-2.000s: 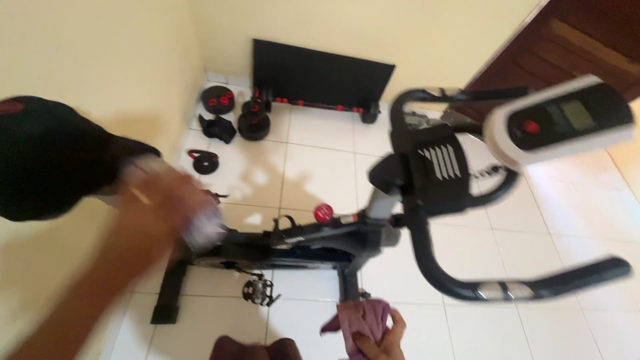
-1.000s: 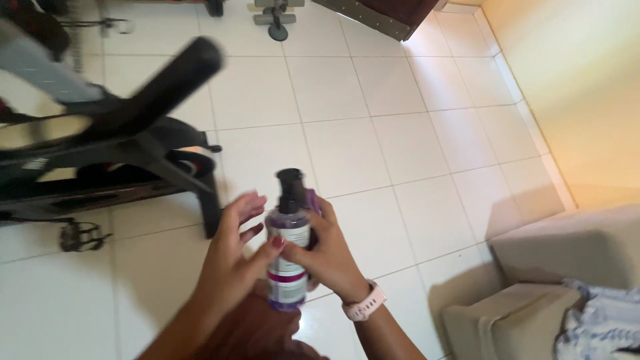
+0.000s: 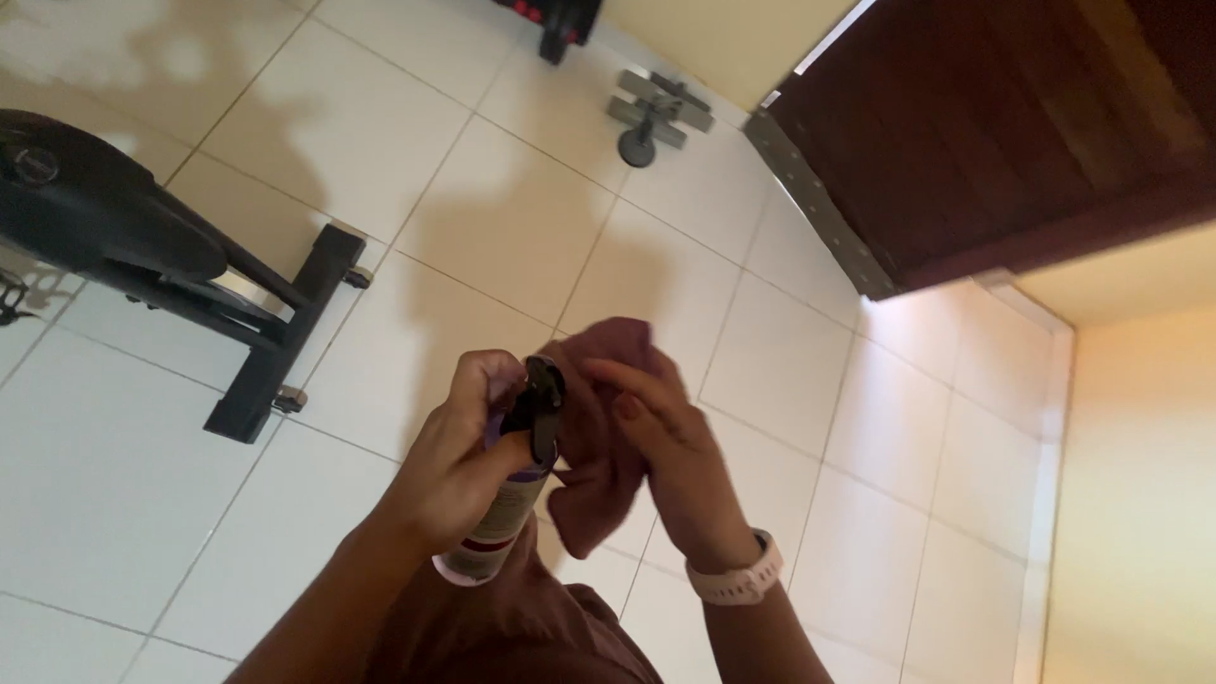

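Observation:
A spray bottle [image 3: 502, 518] with a black trigger head and a label is gripped by my left hand [image 3: 456, 461], its fingers around the neck and its thumb near the trigger. Close beside it on the right, my right hand [image 3: 670, 446] holds a crumpled mauve cloth [image 3: 603, 456], which hangs down behind the bottle head. The bottle leans, with its base toward my body. A pale watch band circles my right wrist.
An exercise bike's black base [image 3: 285, 332] stands on the tiled floor at the left. A grey piece of equipment [image 3: 658, 114] lies near the wall at the top. A dark wooden door [image 3: 997, 123] is at the upper right.
One second ago both hands were around the bottle; now my left hand has it and my right hand is beside it with the cloth. The view has swung from the bike's handlebars toward the door.

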